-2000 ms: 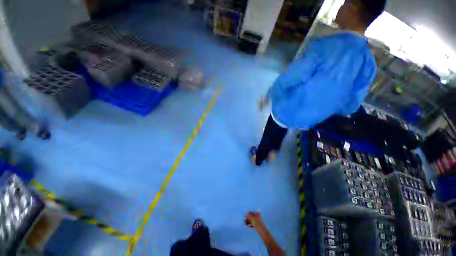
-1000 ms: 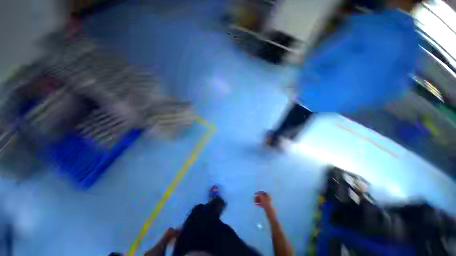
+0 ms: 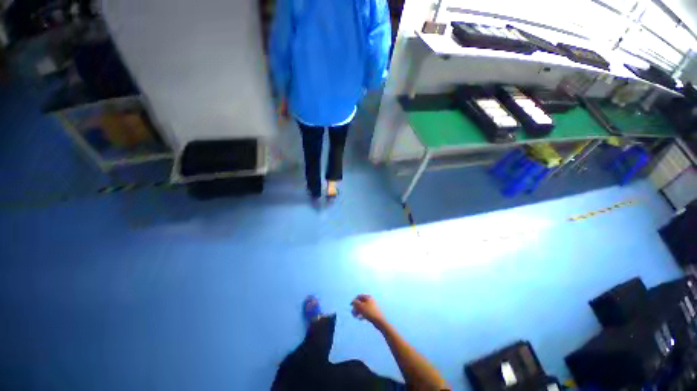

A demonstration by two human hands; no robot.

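Observation:
My right hand (image 3: 367, 307) is at the lower middle, in front of my dark trouser leg and above the blue floor (image 3: 229, 305). It is small and loosely curled; I see nothing in it, but cannot tell whether the fingers are closed. My left hand is out of the picture. A person in a blue smock (image 3: 325, 65) and dark trousers is ahead, back turned, between a pale wall and a bench. A black tray (image 3: 489, 374) with a white piece in it lies at the lower right.
Stacked black trays (image 3: 623, 347) stand at the right edge. A green bench (image 3: 439, 126) at the upper right holds black trays with white items (image 3: 493, 114). Blue stools (image 3: 516, 172) are under it. A low stand with a black tray (image 3: 218, 156) is by the pale wall (image 3: 195, 69).
The view has turned right. The person in blue has moved to the upper middle, and the green bench has come into view. My left arm and the grey stacks have left the picture.

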